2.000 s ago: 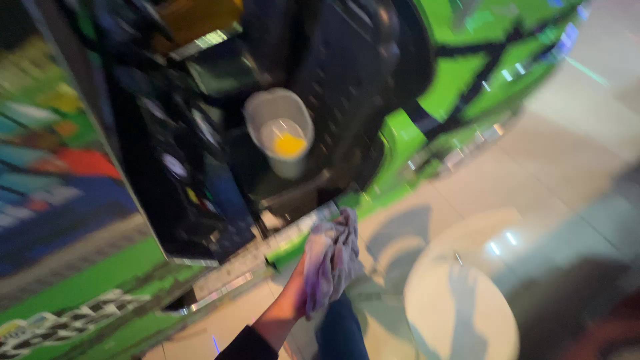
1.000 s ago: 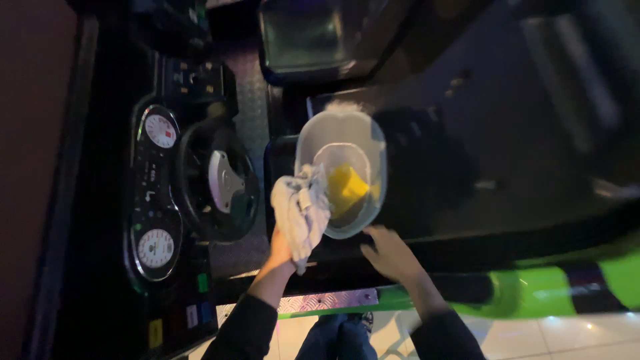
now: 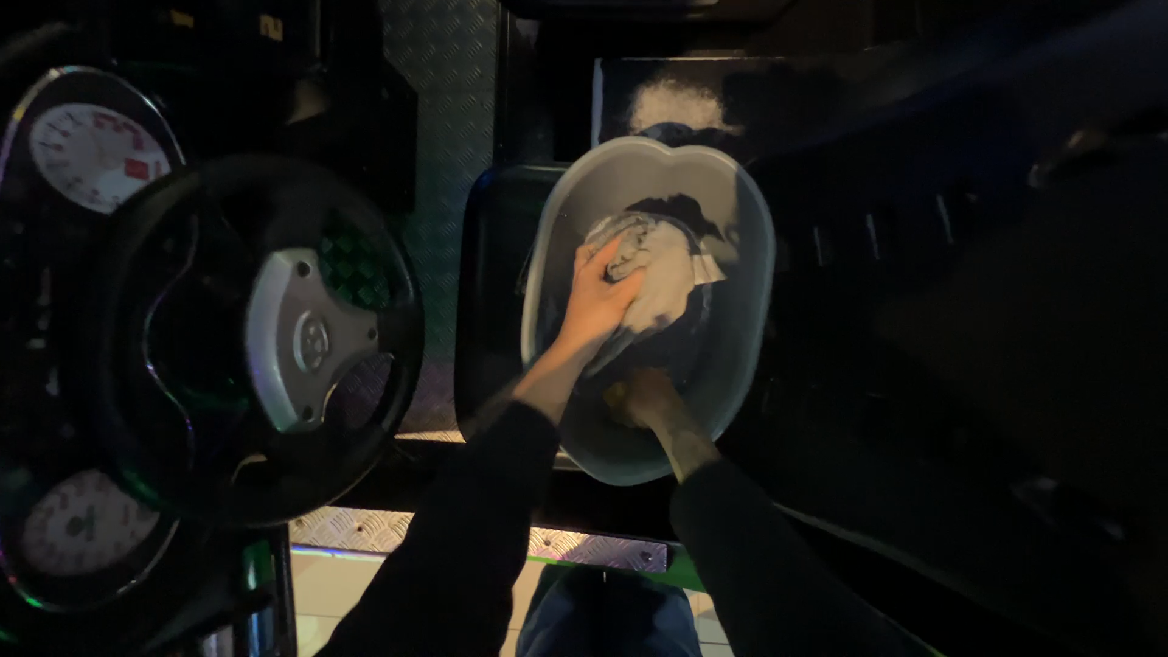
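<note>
A grey plastic basin (image 3: 762, 265) stands on the black seat of a driving game cabinet. Inside its upper part, my left hand (image 3: 598, 297) grips a pale, crumpled cloth (image 3: 666, 274). Lower in the basin, in shadow, my right hand (image 3: 650, 397) has its fingers around a yellow sponge (image 3: 618, 398); only an edge of the sponge shows. The two hands are apart, and the basin's bottom is too dark to make out clearly.
On the left are a black steering wheel (image 3: 312, 342) with a silver hub and a dashboard with round gauges (image 3: 100, 155). Metal tread plate (image 3: 447, 182) covers the floor beyond the wheel. A tread-plate sill (image 3: 584, 546) runs along the near edge, above my legs.
My left hand has moved the cloth down into the basin. My right hand, outside the basin a second ago, is now inside it at the sponge. The view has moved in over the seat.
</note>
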